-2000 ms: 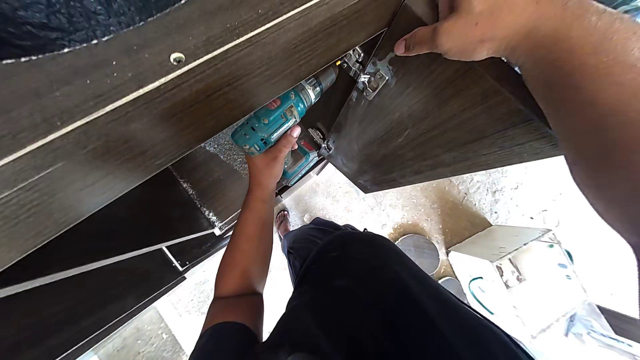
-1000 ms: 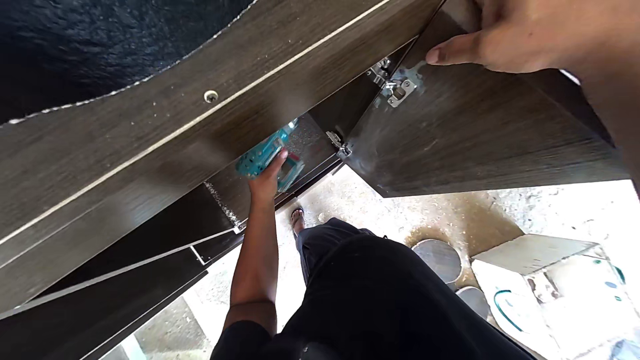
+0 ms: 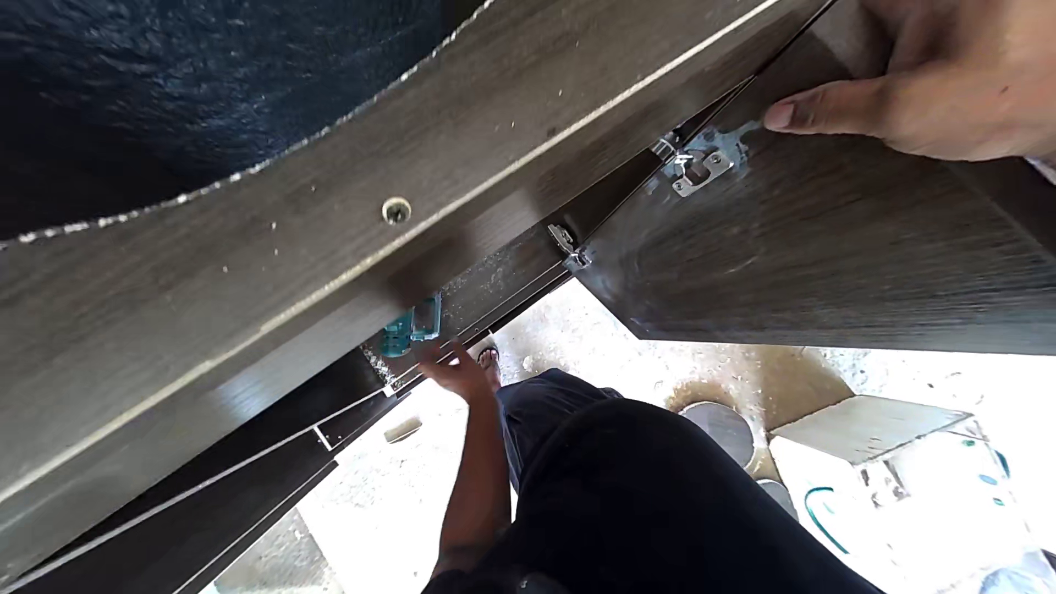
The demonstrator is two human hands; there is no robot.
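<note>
The teal cordless drill point(image 3: 411, 326) lies on the bottom panel inside the dark wood-grain cabinet, partly hidden by the front rail point(image 3: 528, 157). Just below it is my left hand point(image 3: 458, 371), fingers apart and holding nothing. At the upper right, my right hand point(image 3: 932, 99) grips the edge of the cabinet door point(image 3: 825, 239), its thumb on the inner face; its other fingers are mostly hidden. Beside the thumb, a metal cup hinge point(image 3: 701, 172) is fixed to the door. A second hinge point(image 3: 569, 247) sits lower at the door's far end.
A ragged-edged cutout point(image 3: 198, 107) with dark sheeting lies at upper left. The floor holds a small block point(image 3: 403, 429), a round grey disc point(image 3: 719, 431) and an open white box point(image 3: 874, 429). Sawdust point(image 3: 375, 363) lies by the drill. My sandalled foot point(image 3: 489, 363) stands near the cabinet.
My left hand has drawn down from the hinge area and let go of the drill, which now lies in the cabinet. My right hand stays at the door.
</note>
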